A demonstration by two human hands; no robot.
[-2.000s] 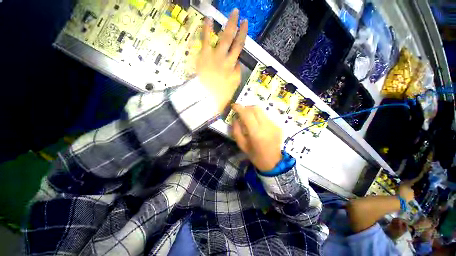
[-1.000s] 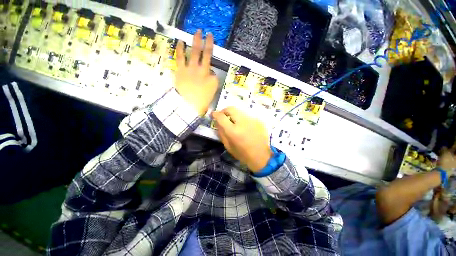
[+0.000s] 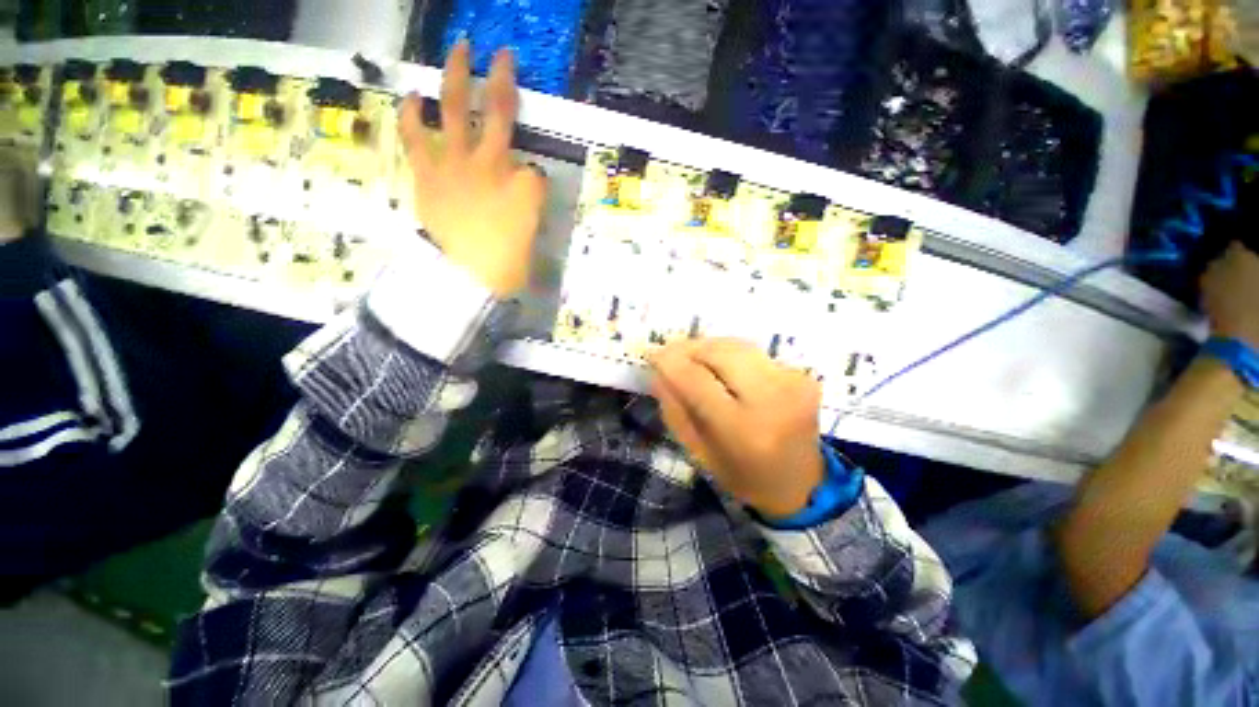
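A PCB panel (image 3: 649, 283) with four repeated sections lies on the pale rail in front of me, yellow and black parts along its far edge. My right hand (image 3: 746, 414) is at its near edge, around the second section, thumb and fingertips together; whether a tiny part is between them cannot be told. My left hand (image 3: 476, 194) has its fingers spread across the right end of another panel (image 3: 207, 207) and the far rail. A blue wrist strap (image 3: 831, 495) with a thin blue cord is on my right wrist.
Beyond the rail (image 3: 746, 155) are black bins with bright blue components (image 3: 532, 39), grey components (image 3: 660, 49), dark blue-violet ones (image 3: 808, 69) and small black-silver ones (image 3: 932, 131). A neighbour's arm (image 3: 1153, 477) is at the right. A striped dark sleeve (image 3: 83, 345) is at the left.
The view has turned and shifted. My right hand has moved rightward along the panel's near edge, from its left corner to around the second section. My left hand stays spread over the left panel's end.
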